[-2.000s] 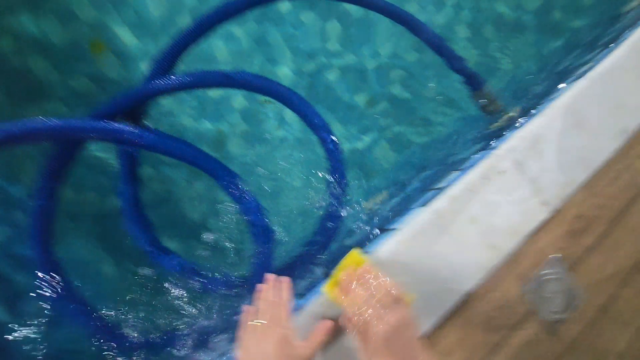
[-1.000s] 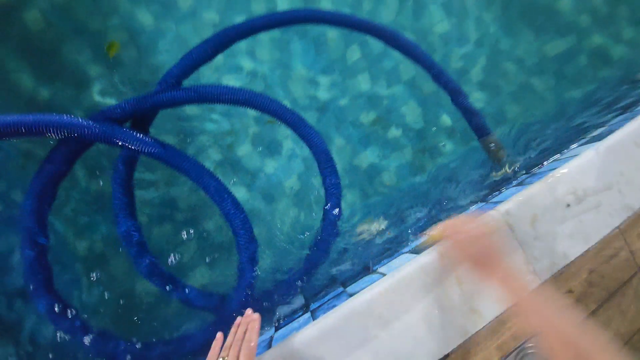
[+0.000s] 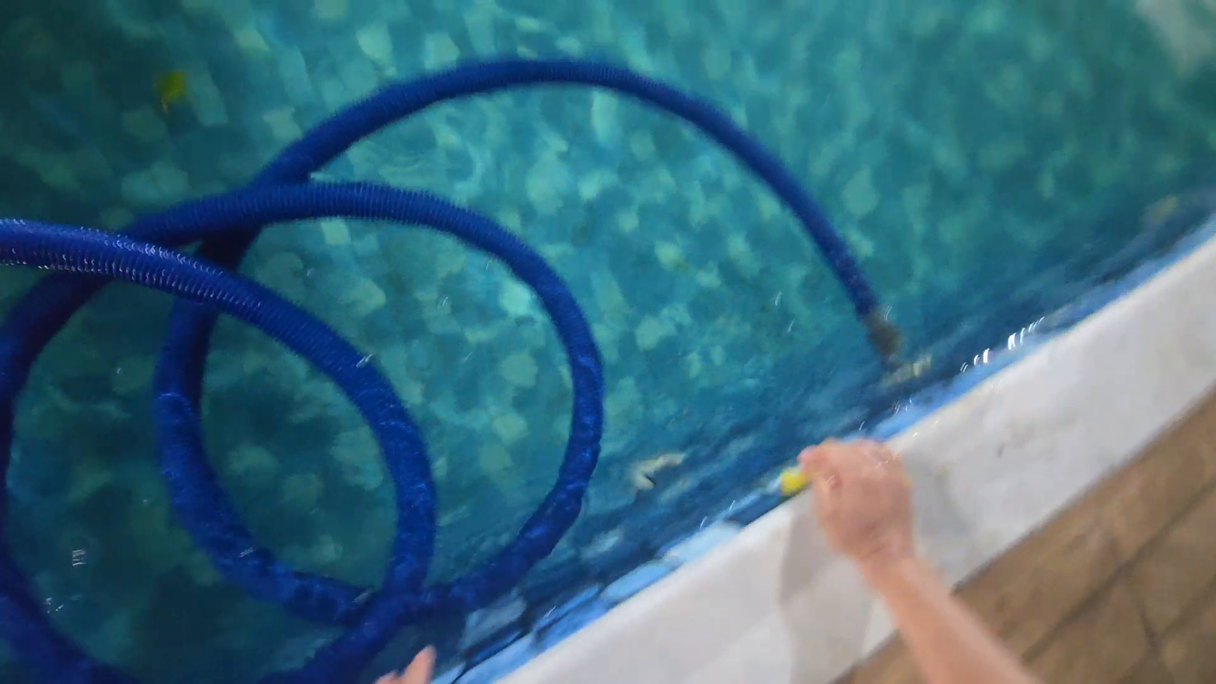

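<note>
My right hand (image 3: 860, 499) is closed around a yellow sponge (image 3: 794, 481), of which only a small part shows beyond the fingers. It rests at the pool-side edge of the white stone coping (image 3: 1045, 408), over the blue tiles of the waterline. Of my left hand (image 3: 413, 671) only fingertips show at the bottom edge, beside the coiled blue ribbed pool hose (image 3: 584, 380); whether it holds anything is hidden.
The hose loops through the pool water, its end fitting (image 3: 883, 337) close to the wall. A yellow leaf (image 3: 171, 88) lies at the upper left. Brown paving tiles (image 3: 1092, 570) border the coping.
Two seconds ago both hands were side by side at the coping, the sponge under the right one. The right hand has moved away along the edge; the left has mostly left the view.
</note>
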